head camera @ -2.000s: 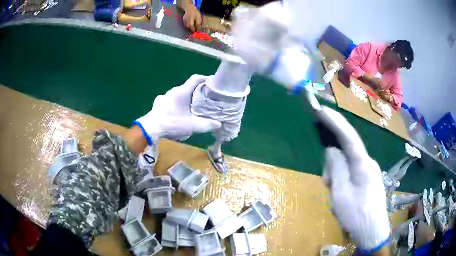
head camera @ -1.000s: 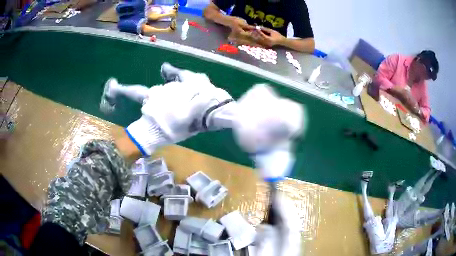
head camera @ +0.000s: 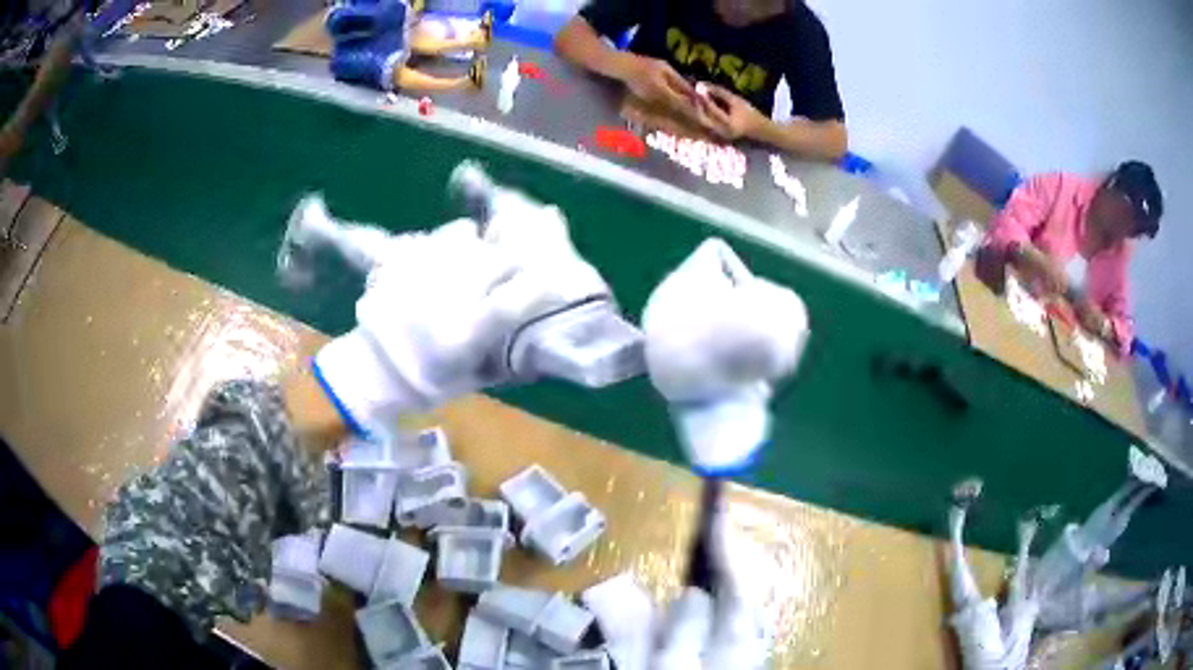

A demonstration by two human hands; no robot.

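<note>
My left hand, in a white glove with a blue cuff, grips a pale grey figure lower body on its side, feet pointing up-left. A light-grey waist insert sticks out of its open end toward the right. My right hand, blurred and cut by the bottom edge, holds the padded hammer by its dark handle. The hammer's white glove-wrapped head is just right of the insert, with a small gap between them. The figure is held over the bench edge and belt.
Loose waist inserts lie piled on the brown bench. Leg sections lie feet-up at right. A dark object lies on the green belt. Two people sit working across the belt; another arm shows at far left.
The figure has gone from upright to lying sideways in my left hand. The hammer head has dropped from above the insert to beside its end. The view has shifted.
</note>
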